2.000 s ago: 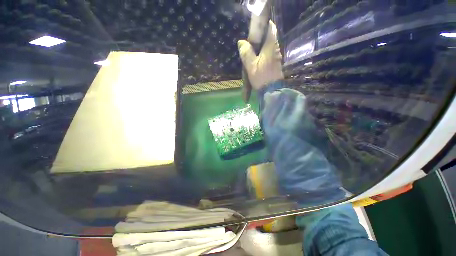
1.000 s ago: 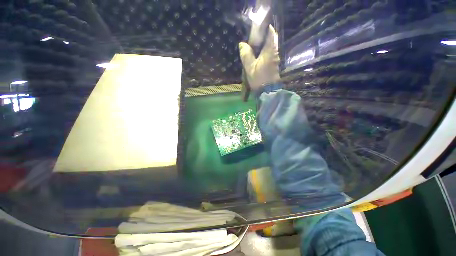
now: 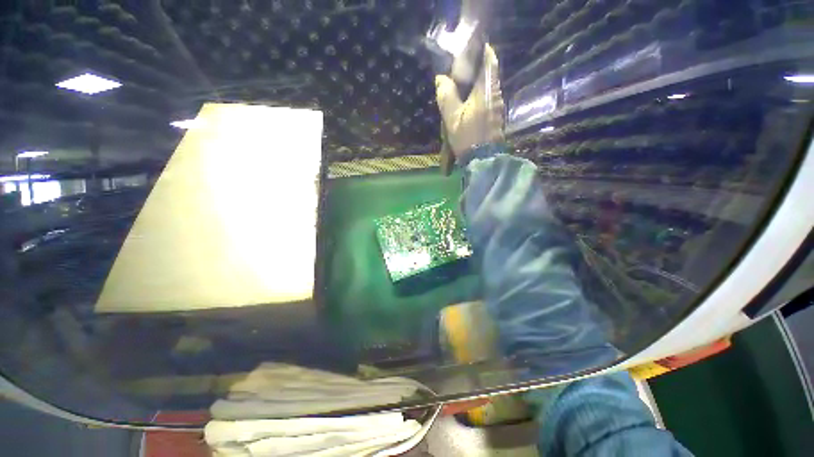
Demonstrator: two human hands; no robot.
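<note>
A small green circuit board (image 3: 423,239) with silvery speckles lies slightly turned on a green mat (image 3: 357,299), seen through the cabinet window. My right hand (image 3: 471,107), in a thin whitish glove and a light blue sleeve, is raised above and behind the board. It is around a pale grey shaft (image 3: 466,61) with a bright glint at its top. A darker narrow part shows below the hand, pointing down. The hand does not touch the board. My left hand is not in view.
A large cream panel (image 3: 232,210) stands left of the mat. Dark bumpy foam (image 3: 357,80) lines the back. A bundle of white cloth (image 3: 312,433) lies at the lower left edge. A yellow-striped cuff (image 3: 464,332) is near the front opening. The curved window carries reflections.
My right hand is slightly lower in the picture and still around the shaft. The glare on the board has shrunk. The view has shifted slightly.
</note>
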